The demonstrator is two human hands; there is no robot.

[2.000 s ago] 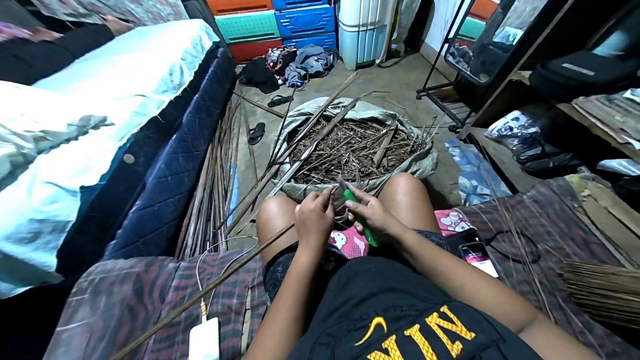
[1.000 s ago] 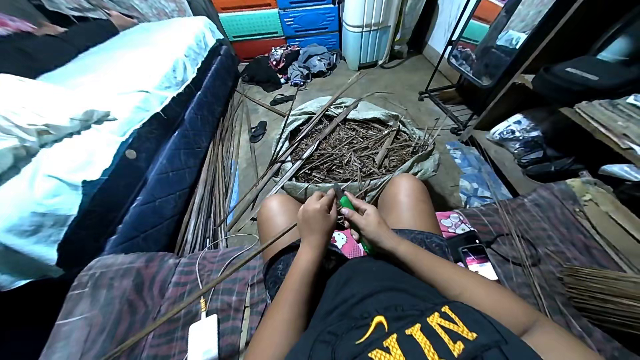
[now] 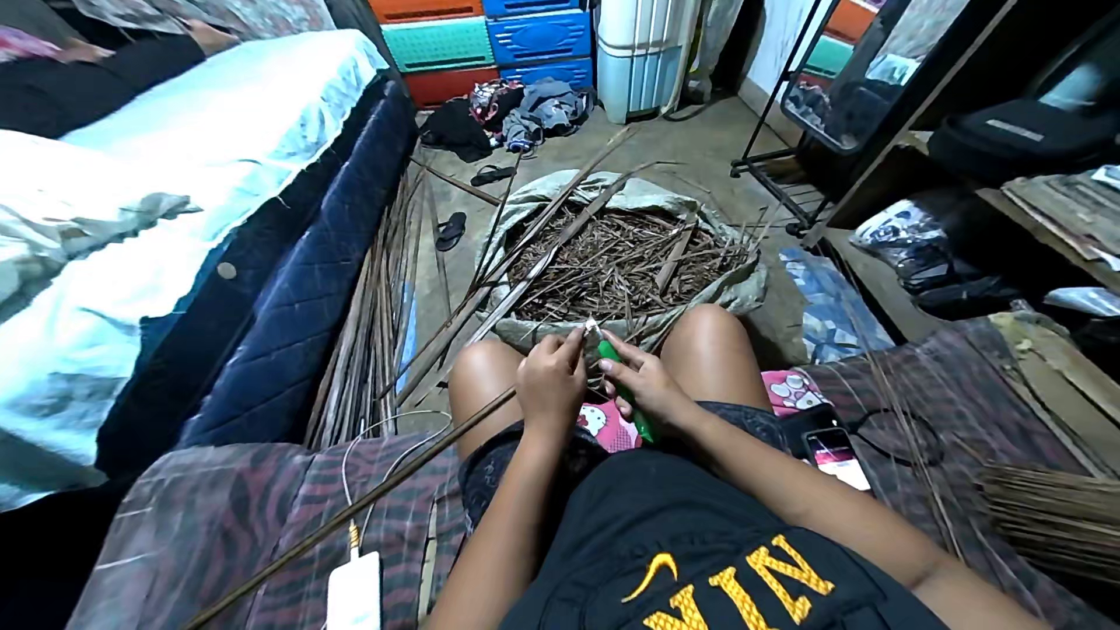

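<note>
My left hand (image 3: 551, 381) grips a long thin dried palm frond strip (image 3: 350, 510), which runs back past my left thigh to the lower left. In my right hand (image 3: 646, 383) is the green handle of a knife (image 3: 643, 427); its blade shows as a bright patch close to my left fingertips. Both hands are near each other above my lap. Just beyond my knees lies an open woven sack (image 3: 744, 293), filled with brown dry scraps (image 3: 612, 262). Several long dried strips (image 3: 560, 227) rest across its left side.
A blue mattress (image 3: 297, 289) stands at left, with a bundle of long strips (image 3: 359, 350) beside it. A white power bank (image 3: 354, 591) and a phone (image 3: 836, 459) lie on the seat. A stick bundle (image 3: 1050, 516) is at right. Another person's arm (image 3: 122, 70) rests on the bed.
The knife's green handle is tilted differently from one second ago, and its blade now catches bright light near my left fingertips. My left hand still holds the strip.
</note>
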